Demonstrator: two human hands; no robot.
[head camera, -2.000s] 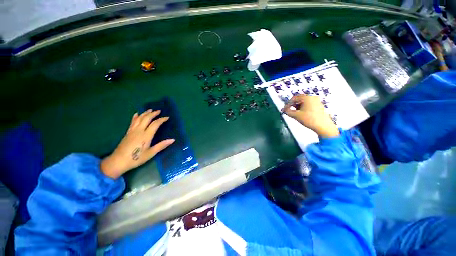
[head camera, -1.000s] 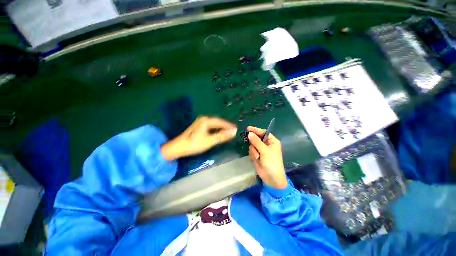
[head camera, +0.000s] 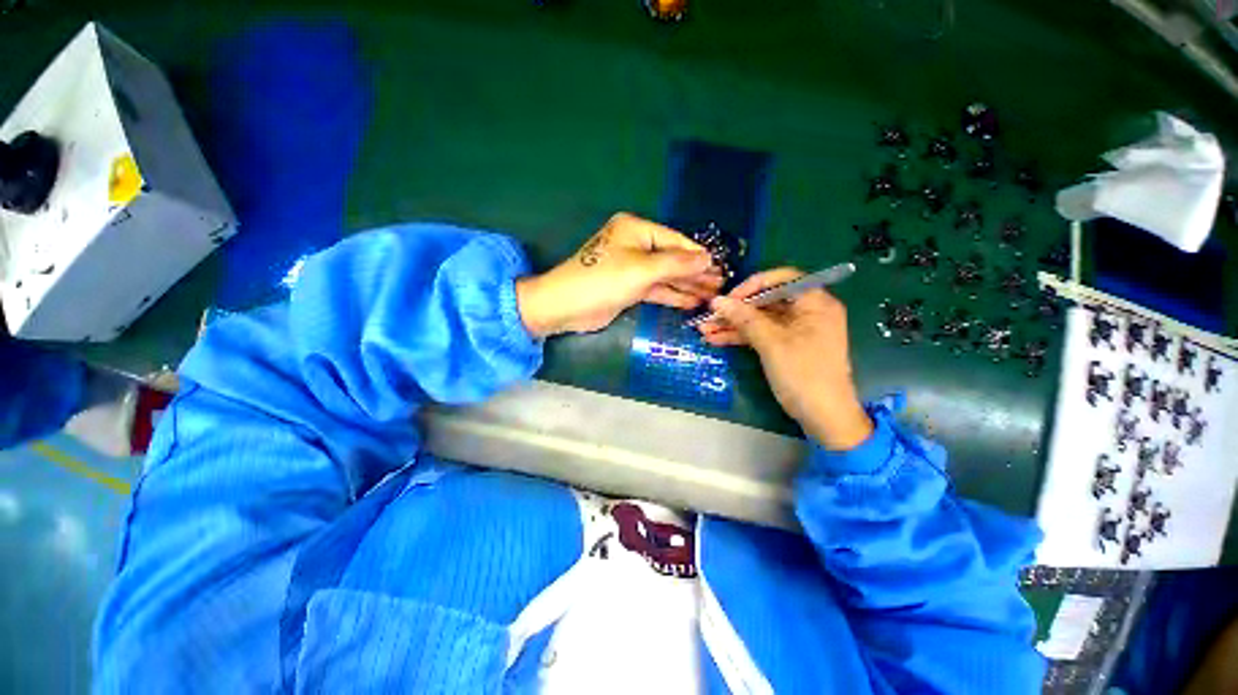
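My left hand (head camera: 631, 276) holds a small dark module (head camera: 718, 247) between its fingertips, above the dark blue-edged work mat (head camera: 686, 364). My right hand (head camera: 788, 337) is just to the right and grips slim silver tweezers (head camera: 820, 277). The tweezers' back end points up and right; their tip is by the left fingertips, and whether it touches the module cannot be told. Rows of similar dark modules (head camera: 965, 272) lie on the green bench, and more lie on the white board (head camera: 1073, 502) at the right.
A white box (head camera: 149, 258) with a yellow sticker stands at the left, beside a blue sheet (head camera: 292, 136). A crumpled white cloth (head camera: 1170, 183) lies at the upper right. A pale rail (head camera: 611, 448) runs along the bench's near edge. A tray (head camera: 1086, 638) shows at the lower right.
The view has swung left, bringing in the white box. The right hand came from the white board with a module and tweezers; the left hand now holds a module and both hands are together over the mat.
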